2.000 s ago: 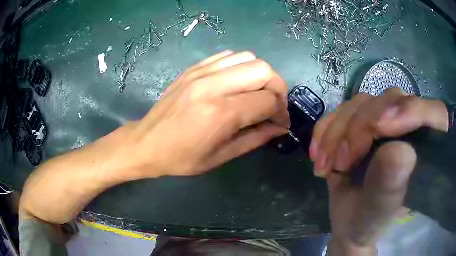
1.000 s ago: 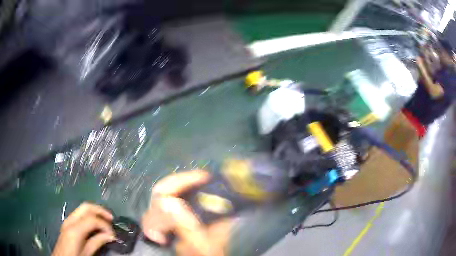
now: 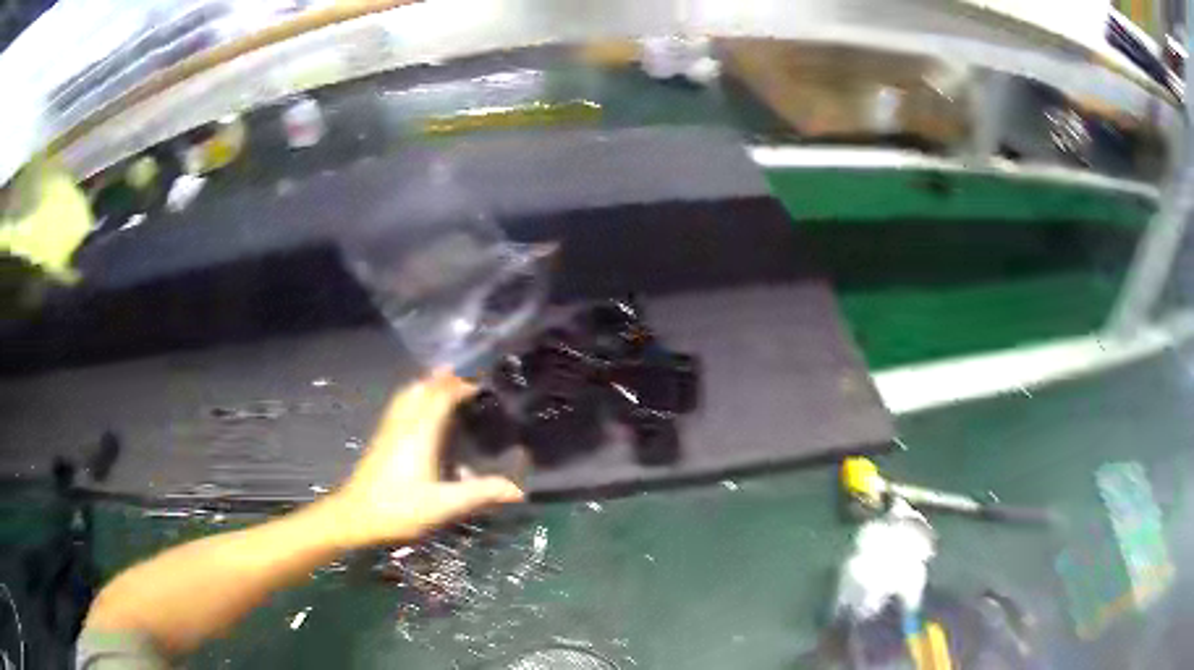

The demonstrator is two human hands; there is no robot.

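My left hand (image 3: 419, 465) reaches in from the lower left to the front edge of the raised grey-black board (image 3: 773, 347). Its thumb and fingers are spread around the near left side of a group of small dark units (image 3: 570, 406). Blur hides whether it grips one of them. A crumpled clear plastic bag (image 3: 452, 282) lies on the board just behind the hand and units. My right hand is out of the picture.
Silver metal slivers (image 3: 445, 569) lie on the green mat in front of the board. The dimpled tray (image 3: 563, 658) is cut off at the bottom edge. A yellow-ended tool (image 3: 917, 495) and a white lump (image 3: 888, 563) are at the right.
The view has swung back to the raised board. My left hand has moved forward to the dark units. My right hand and the dark, yellow-marked tool by it have left the picture.
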